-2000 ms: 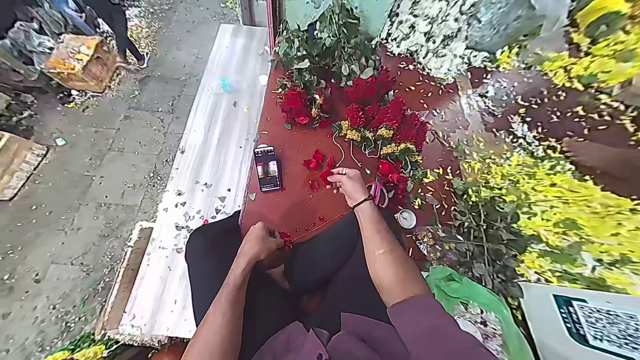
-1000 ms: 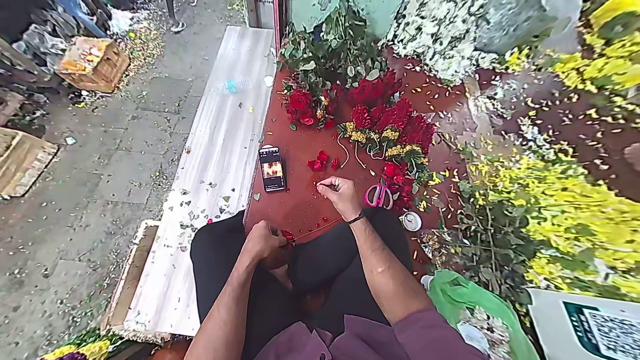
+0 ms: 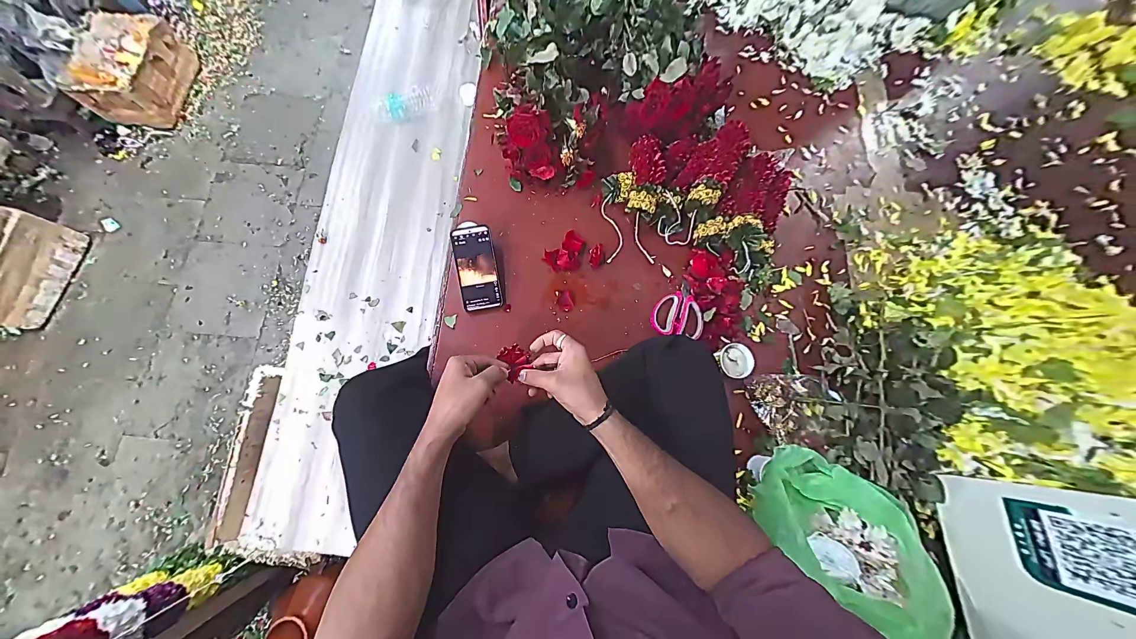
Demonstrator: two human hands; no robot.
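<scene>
My left hand [image 3: 470,386] pinches the left side of a small bunch of red petals [image 3: 513,362] above my lap. Against its right side are the fingertips of my right hand [image 3: 564,373], which wears a ring and a dark wristband. Loose red petals [image 3: 565,253] lie on the red tabletop ahead. A lit smartphone [image 3: 477,268] is left of them. Pink-handled scissors [image 3: 677,315] lie to the right, beside red roses [image 3: 713,284]. Farther up are red and yellow flower bunches with white strings [image 3: 641,240] and more red roses [image 3: 530,133].
A white plank [image 3: 382,195] with leaf scraps and a clear plastic bottle [image 3: 408,104] runs along the left. A small round tin [image 3: 736,360] sits by my right knee. At right are a green plastic bag [image 3: 799,484], yellow flowers [image 3: 1021,328] and a white box [image 3: 985,550].
My right hand has come back from the loose petals on the tabletop to my left hand. Both hands now meet at the red petals, raised a little over my lap.
</scene>
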